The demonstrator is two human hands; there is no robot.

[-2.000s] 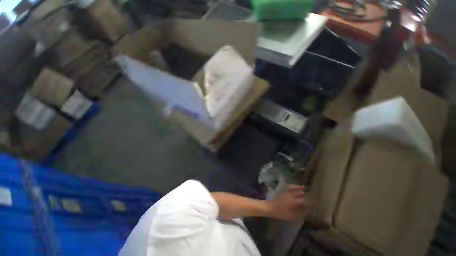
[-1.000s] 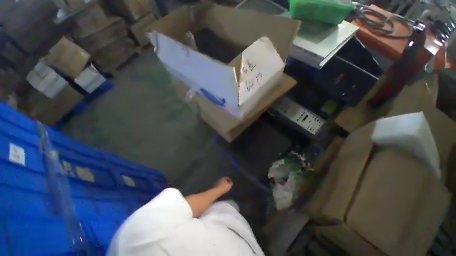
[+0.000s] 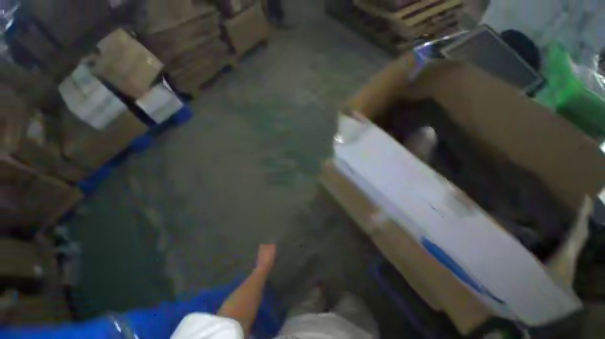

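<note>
My left hand [image 3: 266, 255] is small and blurred at the lower centre, below a bare forearm and a white sleeve. It hangs over the floor, apart from the carton; its fingers cannot be made out. My right hand is out of the picture. A large open carton [image 3: 451, 215] with a white outer side and a blue mark fills the right side. Dark contents and a pale, shiny piece show inside it. It rests on a brown carton [image 3: 400, 254].
Blue bins [image 3: 159, 316] lie along the bottom left. Stacked cartons and white boxes [image 3: 97, 104] stand on a blue pallet [image 3: 150, 136] at the upper left. Wooden pallets [image 3: 414, 26] are at the top. A green item [image 3: 567, 89] and a grey framed panel [image 3: 492, 56] stand behind the carton.
My left hand has left the brown carton with the foam block and now hangs at the lower centre. The view has moved forward; the white-sided carton looks larger and further right, and the foam block is out of view.
</note>
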